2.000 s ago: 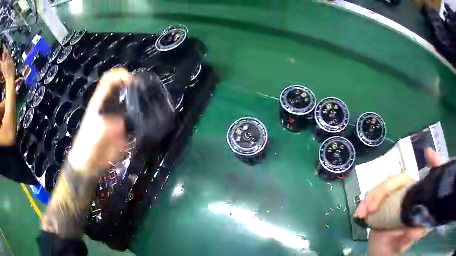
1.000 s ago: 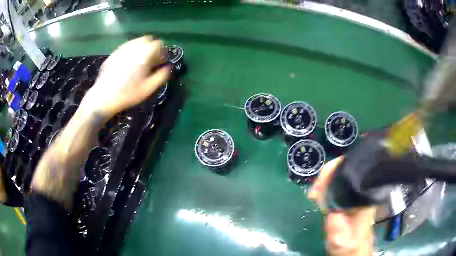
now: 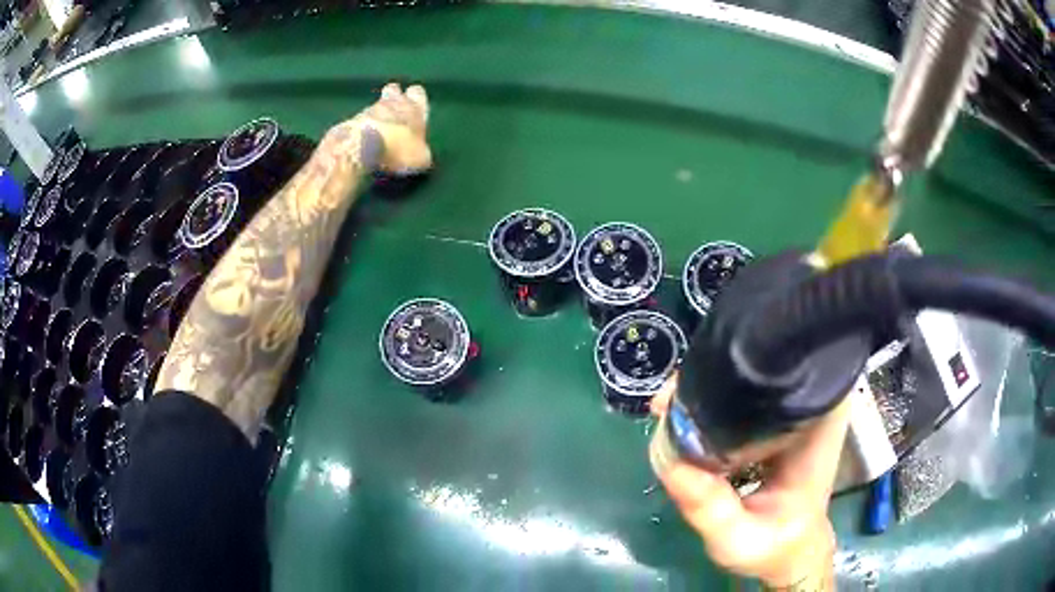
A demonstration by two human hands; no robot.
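Note:
My left hand [image 3: 403, 130] is stretched forward past the tray's right edge over the green surface [image 3: 532, 474]. A dark shape shows under its palm; what it is and whether I grip it is hidden. My right hand [image 3: 764, 509] is closed around the black electric screwdriver [image 3: 775, 347], its lower end hidden. One black cylindrical unit [image 3: 425, 342] with a pale-ringed face stands alone, upright, in the middle. Several others stand in a group to its right, such as the rear-left one [image 3: 532, 243] and the front one [image 3: 640, 353].
A black blister tray [image 3: 116, 301] at left holds ringed units along its far and left edges. A spring hanger [image 3: 937, 81] with yellow fitting holds the screwdriver. A white-and-grey screw feeder [image 3: 949, 359], a blue stick [image 3: 882, 501] and a clear bag [image 3: 983, 428] lie at right.
The view has shifted right. My left hand has moved from over the tray, where it had a dark object, to beyond its edge. My right hand has brought the screwdriver upright beside the grouped units.

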